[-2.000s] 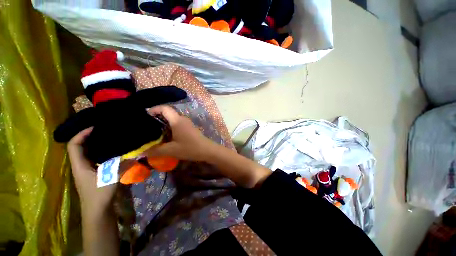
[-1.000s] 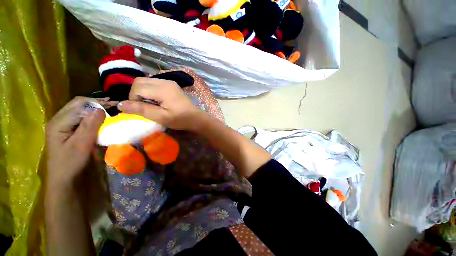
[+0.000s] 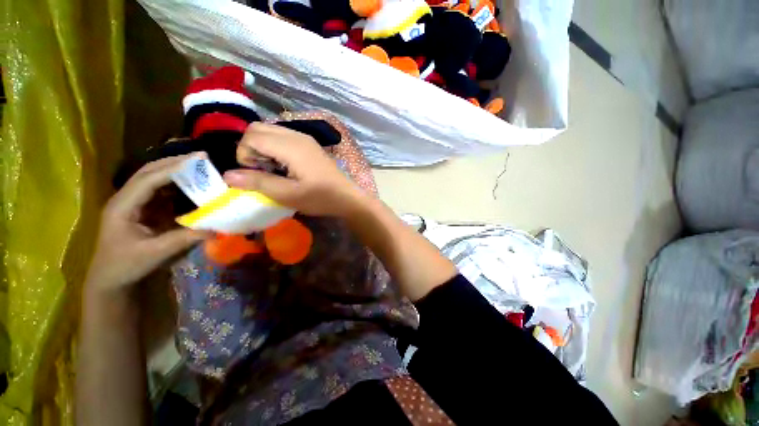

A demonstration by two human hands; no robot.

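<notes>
A plush penguin (image 3: 241, 215) is held over my apron (image 3: 275, 349), its back up and its orange feet (image 3: 289, 241) towards me. Its red Santa hat (image 3: 218, 86) with white band and pompom points away. A white care label (image 3: 200, 178) stands out at the lower seam beside the yellow edge. My left hand (image 3: 137, 225) grips the toy's left side by the label. My right hand (image 3: 291, 166) holds the body near the seam, fingers bent; whether it holds a small tool I cannot tell.
A large white woven sack (image 3: 358, 125) full of penguins lies ahead. A yellow sack (image 3: 50, 208) is at the left. A crumpled white bag (image 3: 533, 266) with small toys lies on the floor at right. Stuffed sacks (image 3: 699, 308) line the far right. A loose thread (image 3: 500, 176) lies on the floor.
The toy's lower end has been tipped up, showing the white belly edge. My left hand has moved from under the body to the label, then slightly lower, leaving the label more exposed.
</notes>
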